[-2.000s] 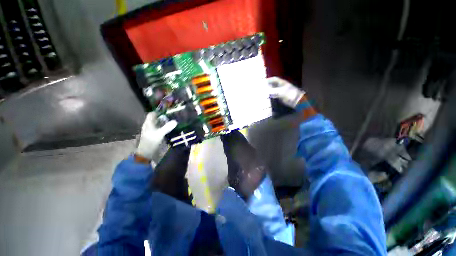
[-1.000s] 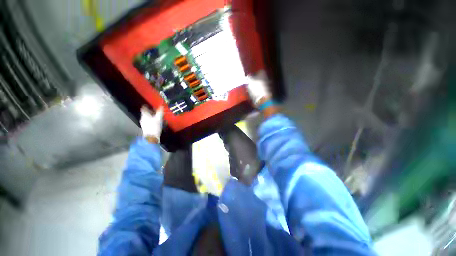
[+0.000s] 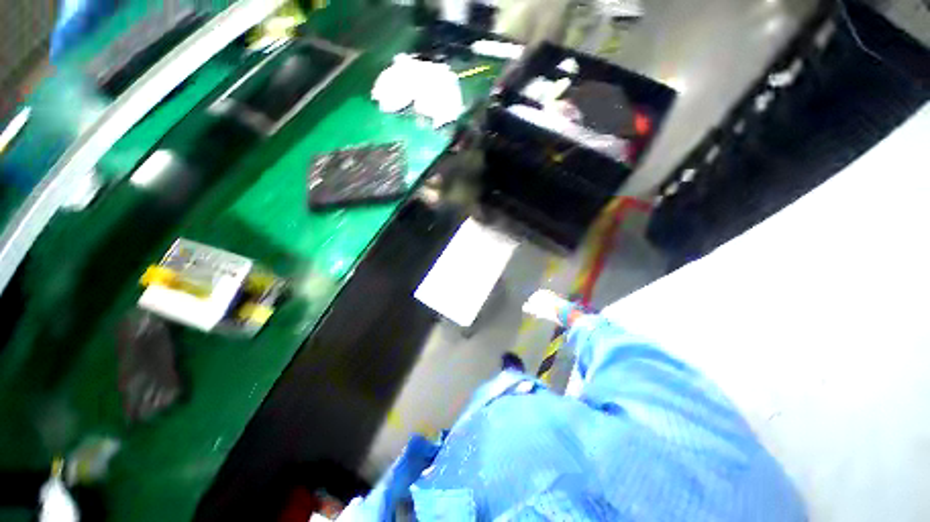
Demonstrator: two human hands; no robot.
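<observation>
My right hand (image 3: 548, 305), in a white glove, is small and blurred near the middle of the view. I see nothing in it, but its fingers are not clear. My left hand is not in view. A dark foam pad (image 3: 357, 175) with white spots lies on the green bench mat (image 3: 306, 237). A crumpled white wiping cloth (image 3: 418, 90) lies beyond it. A white box with yellow parts (image 3: 199, 285) stands on the bench at the left. A blank white rectangular surface (image 3: 469, 271) shows beside the bench edge.
A black supplies bin (image 3: 556, 153) holding white and dark items stands past the bench edge. A dark rack (image 3: 785, 122) is at the upper right, a large white surface (image 3: 775, 336) at the right. Red and yellow-black floor markings run between. A blue sleeve (image 3: 76, 29) shows top left.
The view has turned from the red-lined tote to the bench. The circuit board and tote are out of view. My left hand has left the picture; my right hand is off the tote.
</observation>
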